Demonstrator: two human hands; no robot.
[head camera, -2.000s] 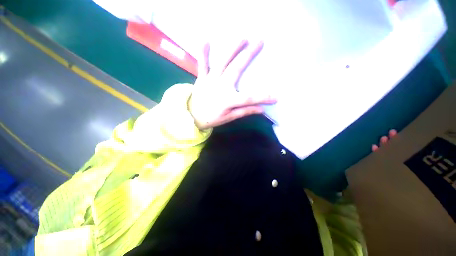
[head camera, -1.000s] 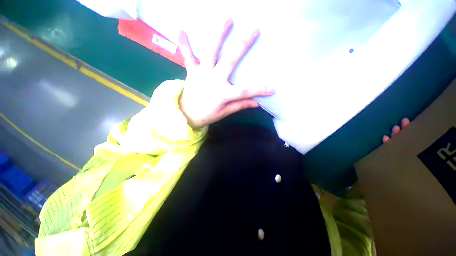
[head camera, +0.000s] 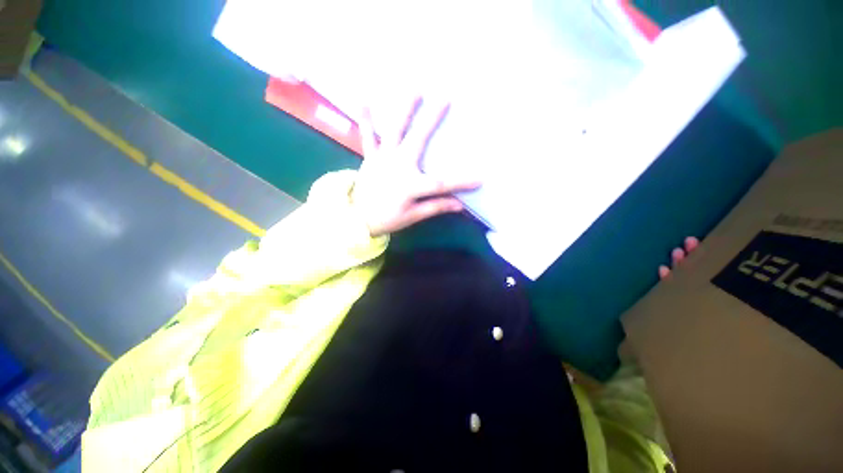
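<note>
A glaring white wrapped slab (head camera: 545, 175) lies on the green bench in front of me; the glare hides its detail. My left hand (head camera: 397, 189) lies with spread fingers on or just over its near left edge and grips nothing. A red flat item (head camera: 319, 115) with a white label shows at the slab's left edge. At the right, a brown carton (head camera: 730, 369) with a dark label reading "CEPTER" is tilted. My right hand (head camera: 679, 257) holds it; only fingertips show over its edge, the rest is hidden behind the carton.
The green bench surface (head camera: 185, 120) extends around the slab. Another red piece (head camera: 638, 20) shows at the slab's far side. Part of a brown carton (head camera: 17, 35) is at the top left corner. Grey floor with yellow lines and blue crates (head camera: 42, 406) lie to the left.
The view has shifted, so more of the carton's label and the slab's right end show. The left hand stays spread at the slab; the right hand still holds the carton.
</note>
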